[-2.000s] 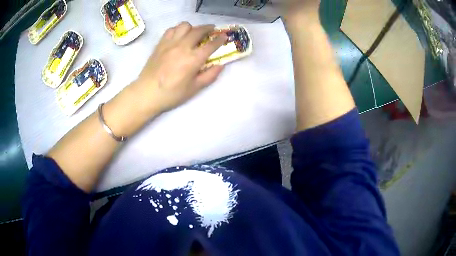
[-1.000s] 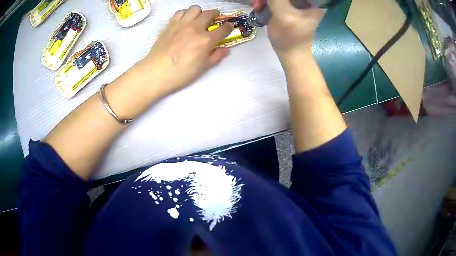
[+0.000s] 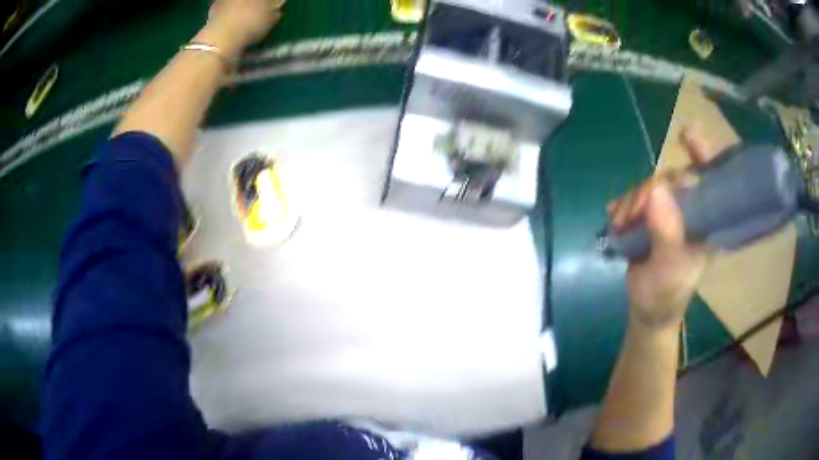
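Observation:
My right hand (image 3: pixel 664 260) is closed around a thick grey electric screwdriver (image 3: pixel 736 202), held over the right side of the bench with its nose pointing left. My left hand (image 3: pixel 247 18) is stretched far forward, blurred and partly cut off by the top edge; whether it holds anything cannot be told. An open unit (image 3: pixel 265 202) with a yellow battery and dark board lies on the white mat (image 3: pixel 386 332). A second unit (image 3: pixel 206 292) lies nearer me, partly behind my left sleeve. A third is mostly hidden by that arm.
The grey screw feeder (image 3: pixel 485 117) stands at the mat's far right. Brown cardboard (image 3: pixel 745 296) lies to the right, partly behind the screwdriver. More units lie beyond the pale strip (image 3: pixel 350 45), including one (image 3: pixel 593 31) behind the feeder.
My left hand has left the unit at the mat's right and moved far forward. My right hand has moved right with the screwdriver. The view has shifted forward, showing the whole feeder.

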